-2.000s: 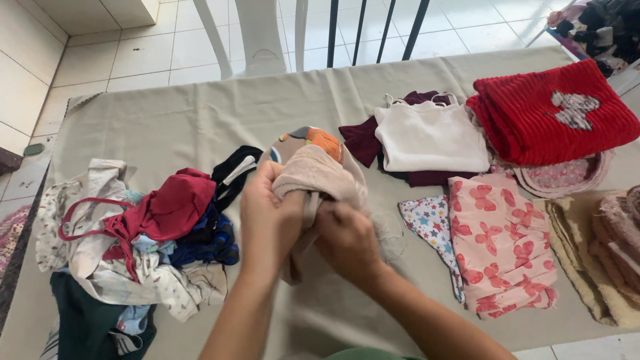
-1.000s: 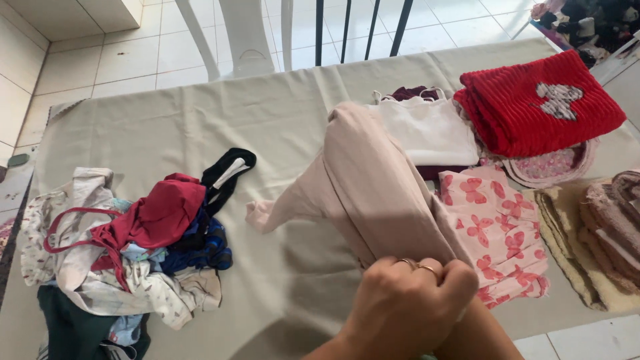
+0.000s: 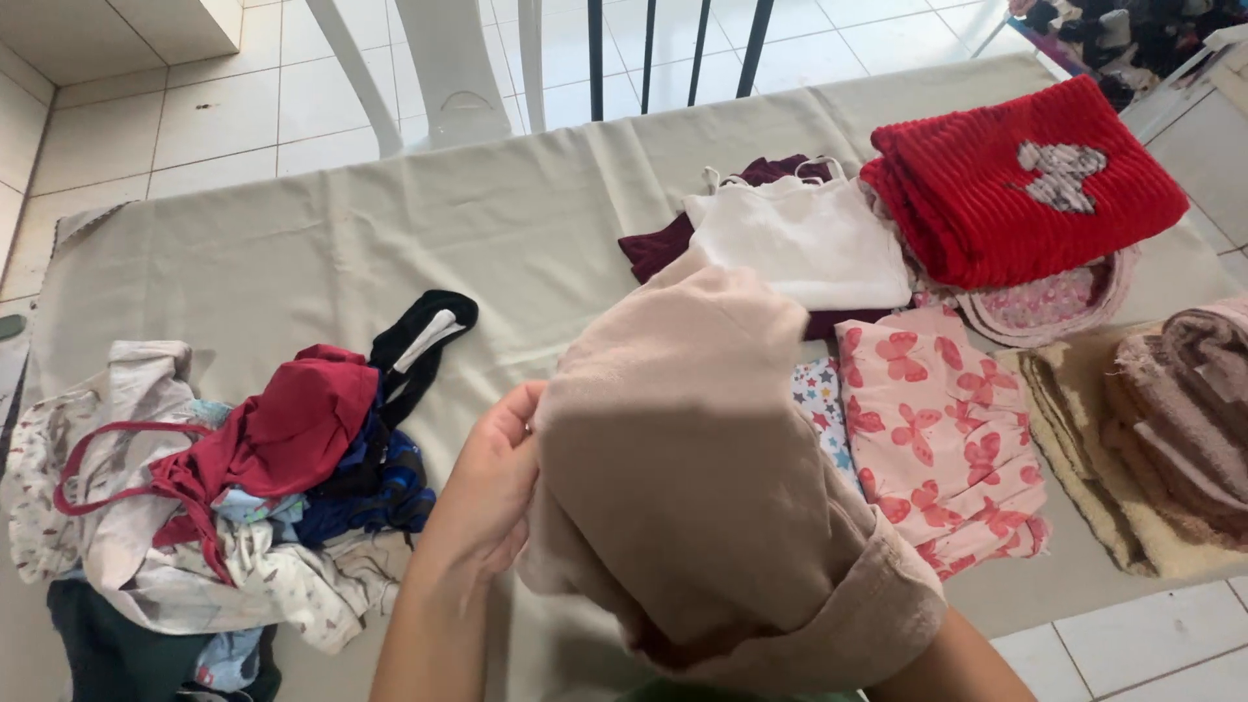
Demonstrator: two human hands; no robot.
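Observation:
A beige cloth garment (image 3: 702, 468) is held up in front of me, over the middle of the covered table. My left hand (image 3: 502, 478) grips its left edge, thumb and fingers on the fabric. My right forearm comes up from the lower right into the garment's open lower end; the right hand itself is hidden by the cloth. Behind the garment lie a folded white camisole (image 3: 799, 234) on maroon cloth and a folded pink garment with butterflies (image 3: 936, 439), with a star-print cloth (image 3: 824, 409) partly covered beside it.
A tangled heap of clothes with a red garment (image 3: 292, 419) on top lies left. At right are a folded red ribbed cloth (image 3: 1024, 185), pink quilted item (image 3: 1058, 292) and folded towels (image 3: 1131, 448). A white plastic chair (image 3: 448, 78) stands past the table's far edge.
The beige garment was bunched in both hands, then stretched out from the hands at lower right; now it hangs wide at centre. My left hand has come to its left edge.

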